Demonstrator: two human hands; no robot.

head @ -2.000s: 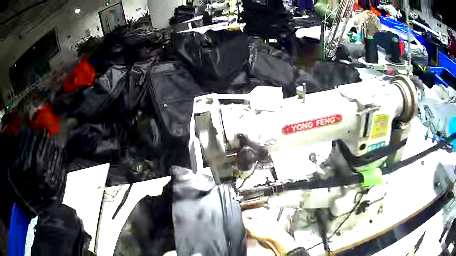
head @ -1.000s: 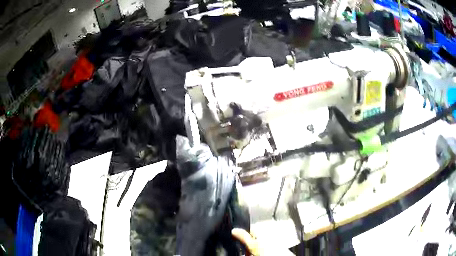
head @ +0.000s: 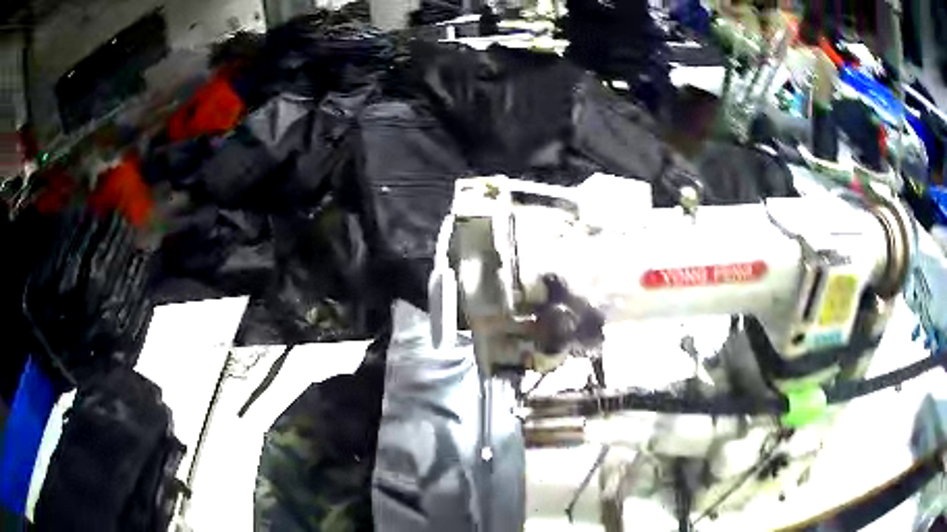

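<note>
An unfinished backpack body (head: 431, 447) with a shiny grey side hangs at the left end of the white sewing machine (head: 613, 249), its upper right edge near the needle area (head: 556, 327). A dark camouflage part (head: 301, 468) lies against its left side on the white tabletop. A black binding strip (head: 685, 402) runs across the machine arm to the needle area, past a green clip (head: 804, 403). Neither of my hands shows; the lower edge of the picture cuts off the bag's lower part.
Black bags (head: 415, 177) are heaped behind the machine. A dark bag (head: 109, 457) lies on the white tabletop (head: 223, 436) at the left, beside a blue crate (head: 31, 431). A loose black strip (head: 265, 382) lies on the tabletop. Orange-red items (head: 208, 107) show at the far left.
The view has shifted, so the machine sits further right and lower than one second ago. My hand, seen before at the bag's lower right, is out of the picture. The grey side now looks flatter and wider.
</note>
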